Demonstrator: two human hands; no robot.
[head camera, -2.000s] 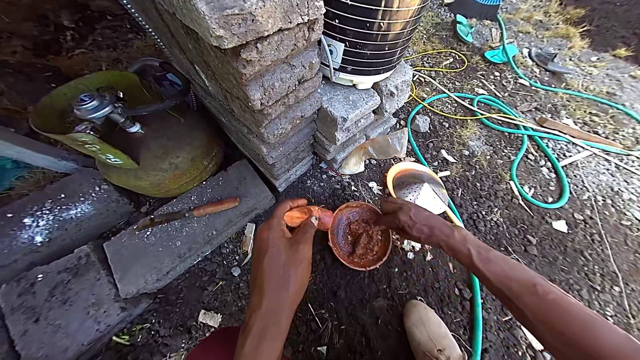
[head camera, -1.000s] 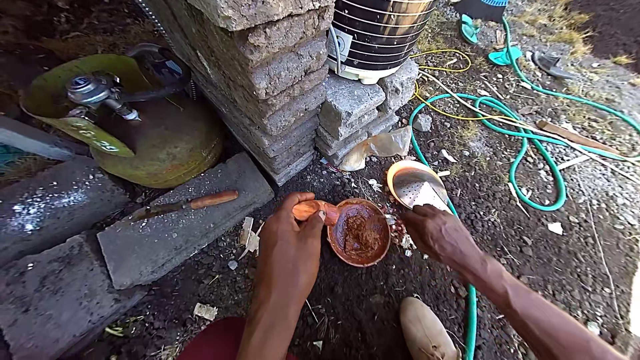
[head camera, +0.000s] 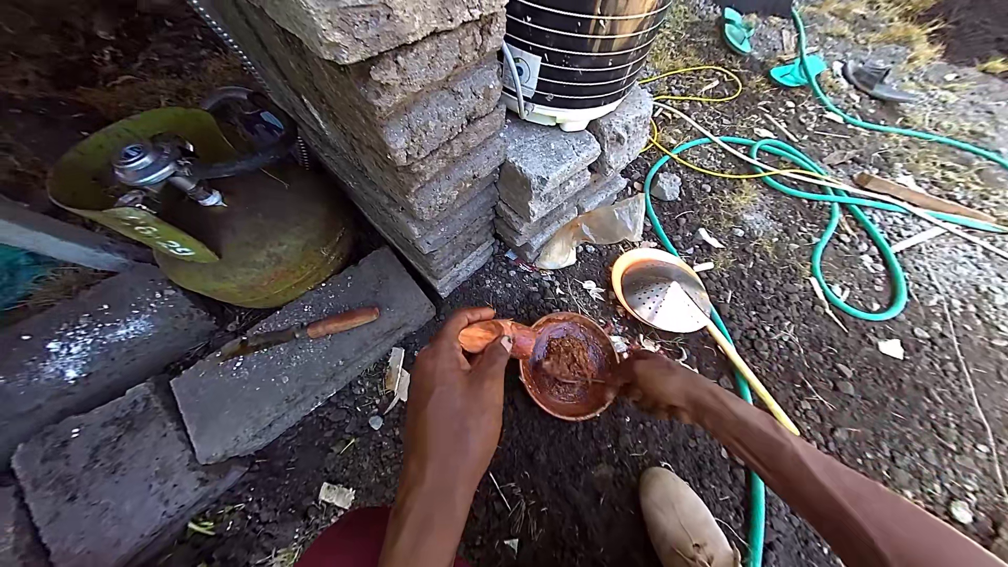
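My left hand (head camera: 465, 378) is closed around the short handle of a reddish-brown bowl (head camera: 568, 403). Inside the bowl lies a lumpy brown paste (head camera: 568, 358). My right hand (head camera: 654, 384) is at the bowl's right rim, its fingers curled; a thin utensil seems to reach from it into the paste, but the fingers hide most of it. Just beyond the right hand, a perforated metal skimmer (head camera: 669, 295) rests in an orange-rimmed bowl (head camera: 622, 276), its pale handle slanting down to the right.
A knife with a wooden handle (head camera: 342, 322) lies on a stone block (head camera: 291, 378) at left. Behind are a gas cylinder (head camera: 260, 252), a stacked stone pillar (head camera: 425, 134) and a black banded drum (head camera: 587, 55). A green hose (head camera: 823, 252) loops at right; my shoe (head camera: 681, 516) is below.
My right hand has shifted about the bowl's right side, from over its upper rim to beside it, then lower along the rim. My left hand keeps its hold on the handle.
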